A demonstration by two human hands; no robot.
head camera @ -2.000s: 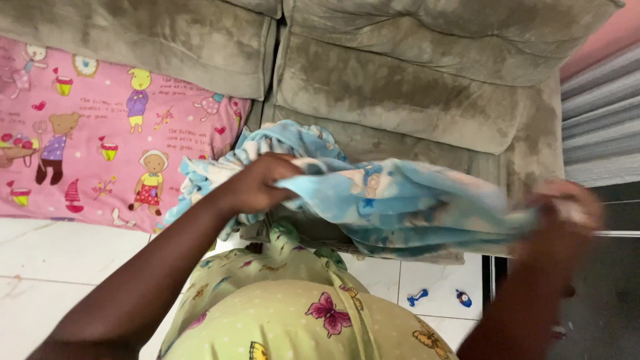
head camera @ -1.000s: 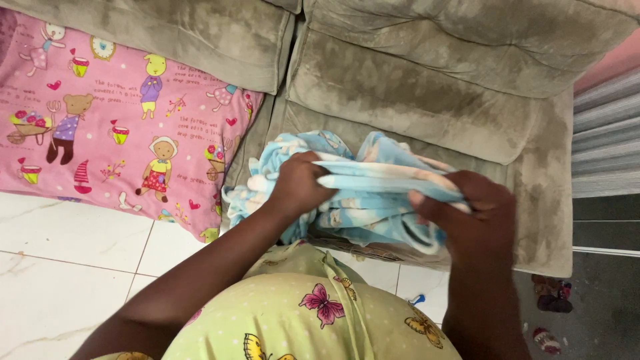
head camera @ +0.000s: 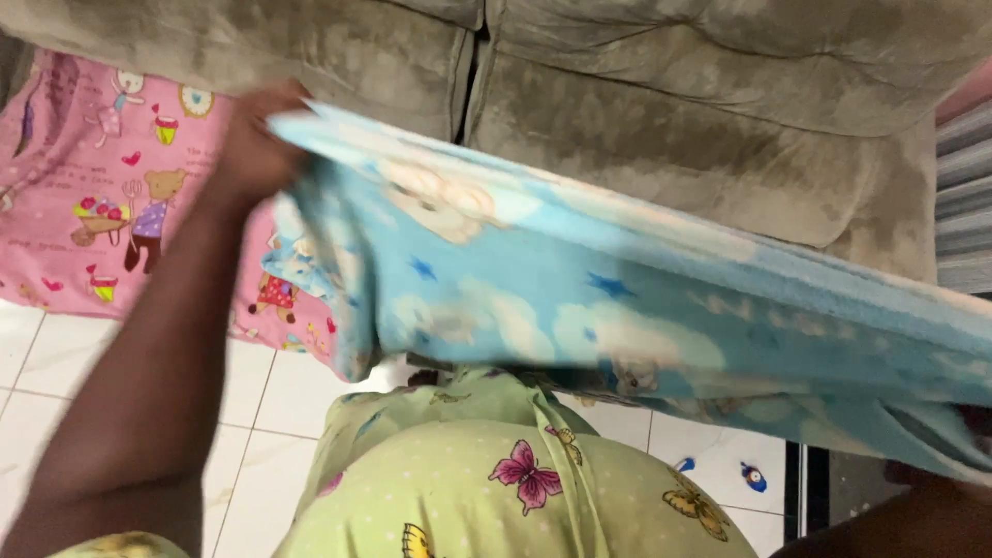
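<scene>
A light blue fleece blanket (head camera: pixel 496 287) with printed bears, clouds and stars is stretched across the view, its upper edge slanting down to the right. My left hand (head camera: pixel 267 143), blurred, is closed on the blanket's upper left corner, above a pink printed cloth (head camera: pixel 70 194) that lies on the sofa. At the right edge, my right hand (head camera: pixel 973 434) is mostly hidden by the blanket and the frame's edge; its grip cannot be made out. My right forearm shows at the lower right.
The grey-brown plush sofa (head camera: pixel 659 139) runs behind the blanket. White floor tiles (head camera: pixel 287 395) show below, with a small blue object (head camera: pixel 752 477) on them. A grey striped curtain (head camera: pixel 961 217) hangs at the right edge.
The blanket was bunched between my hands a second ago and is now pulled out wide. My left hand has moved left and up, my right hand far to the right.
</scene>
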